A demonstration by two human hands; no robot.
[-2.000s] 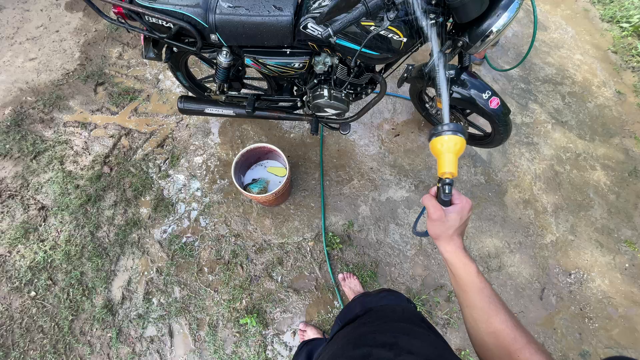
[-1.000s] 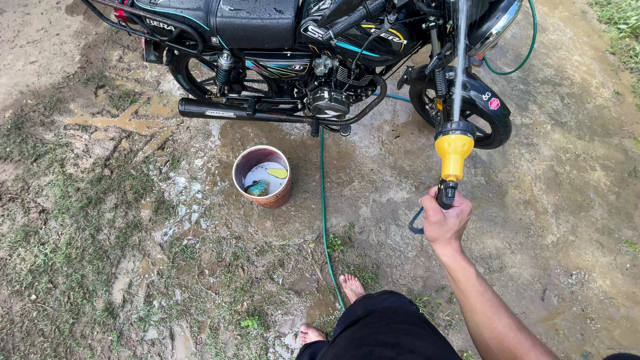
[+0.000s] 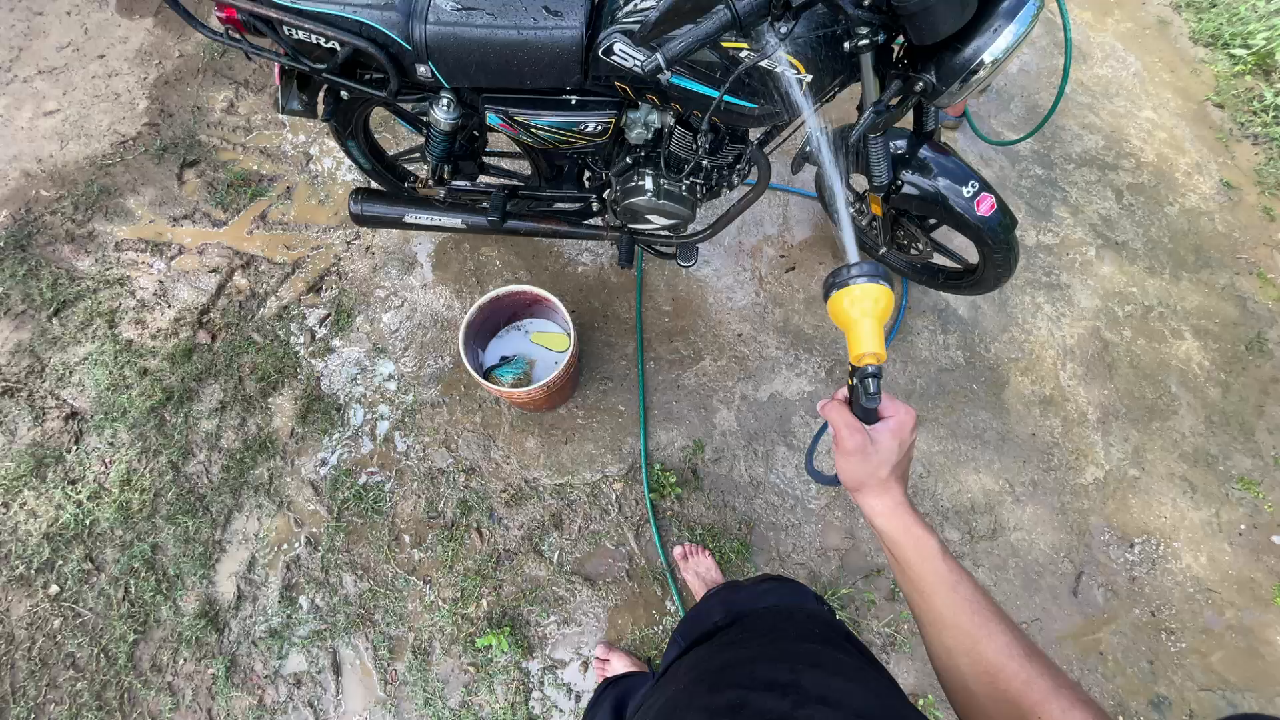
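My right hand [image 3: 872, 440] is closed around the black handle of a yellow hose spray nozzle [image 3: 862, 315]. From its black head a water jet [image 3: 822, 140] runs up to the fuel tank [image 3: 735, 75] of a black motorcycle [image 3: 655, 195]. Drops of water cover the seat [image 3: 503, 45]. A blue hose [image 3: 820, 465] loops beside my wrist. My left hand is out of view.
A reddish-brown bucket [image 3: 548, 393] holds cloudy water, a yellow piece and a teal scrubbing item. A green hose [image 3: 642, 400] runs from below the motorcycle past my bare foot [image 3: 698, 568]. Muddy puddles [image 3: 230, 232] lie at the left, on wet, uneven ground.
The nozzle has swung a little, and its jet now slants left onto the fuel tank; a second ago it pointed nearly straight up the view. The bucket and motorcycle stay put.
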